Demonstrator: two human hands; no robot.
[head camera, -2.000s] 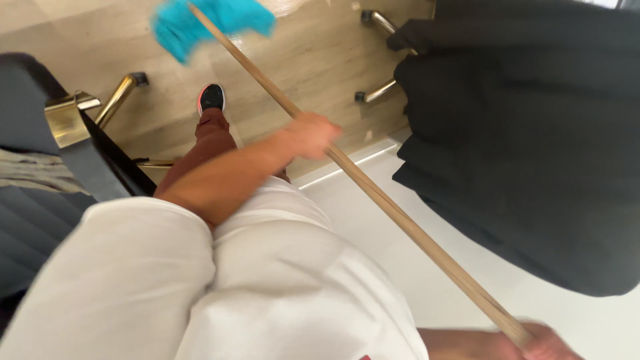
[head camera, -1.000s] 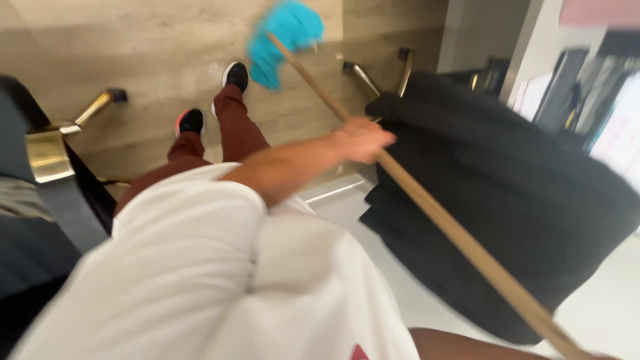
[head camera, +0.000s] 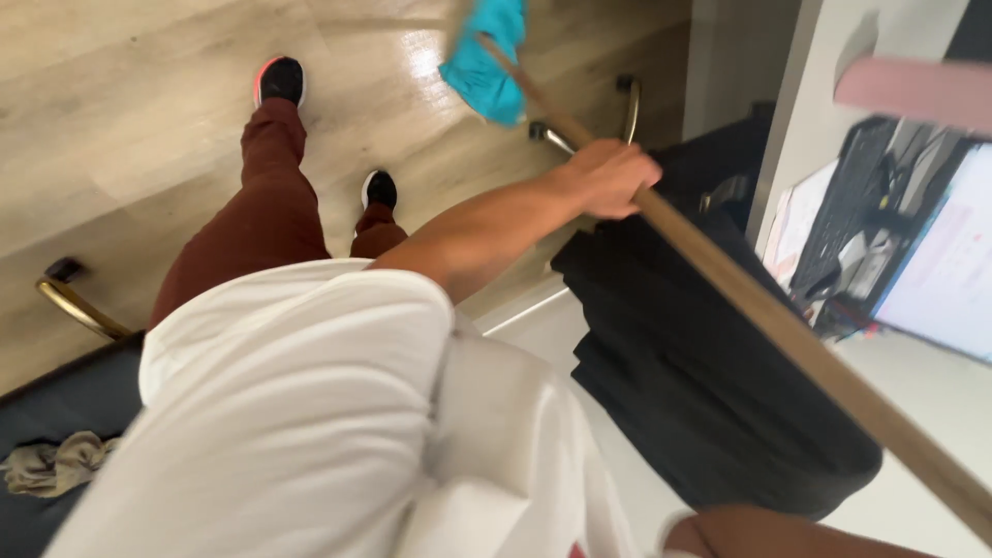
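My left hand (head camera: 616, 180) is closed around a long wooden pole (head camera: 744, 298), partway along it. The pole slants from the lower right up to a turquoise cloth (head camera: 492, 66) at its far end, over the wood-look floor; what lies under the cloth is hidden. Only part of my right arm (head camera: 775, 535) shows at the bottom right; the right hand is out of the frame. Below the pole and my left hand lies a large black fabric (head camera: 697, 372), its near edge jagged.
A white desk (head camera: 930, 395) at the right bears a keyboard (head camera: 845, 198), papers and a lit monitor (head camera: 949, 256). Shiny metal chair legs with casters (head camera: 558, 139) stand near the cloth, another (head camera: 81, 306) at the left. A dark seat (head camera: 70, 403) holds a crumpled beige cloth (head camera: 58, 465).
The view has shifted, showing more of the desk. My feet have moved apart since one second ago. The right hand, seen on the pole's near end two seconds ago, is out of view.
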